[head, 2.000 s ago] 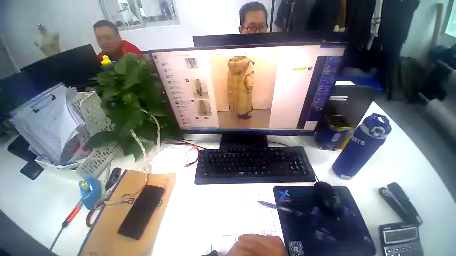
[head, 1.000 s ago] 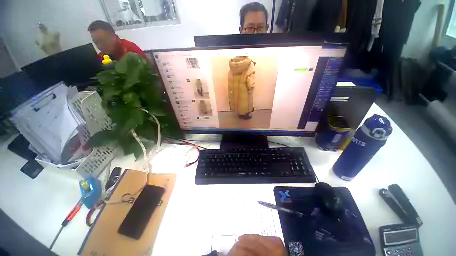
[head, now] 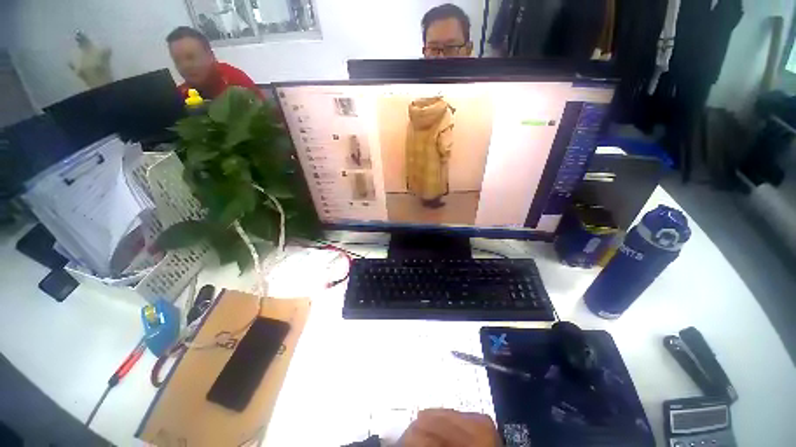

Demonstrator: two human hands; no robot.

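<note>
My left hand (head: 449, 429), by the dark sleeve at its left, rests on the white printed paper (head: 393, 367) at the bottom edge. The edge cuts it off, and its fingers and any hold are hidden. My right hand is not in view. The black mouse (head: 573, 347) sits untouched on the dark mouse pad (head: 567, 406), and a pen (head: 480, 361) lies across the pad's left edge. The black keyboard (head: 445, 288) is behind the paper. The monitor (head: 428, 157) shows a tan hooded coat photo.
A phone (head: 250, 363) lies on a brown folder (head: 192, 393), beside scissors and a red-handled tool (head: 127, 365). A navy bottle (head: 637, 264), stapler (head: 701, 361) and calculator (head: 698, 422) stand or lie right. A plant (head: 231, 175) and file basket (head: 161, 271) are left. Two people sit opposite.
The view has shifted slightly. The person in red at the left has raised their head since one second ago. My hand has stayed in place on the paper.
</note>
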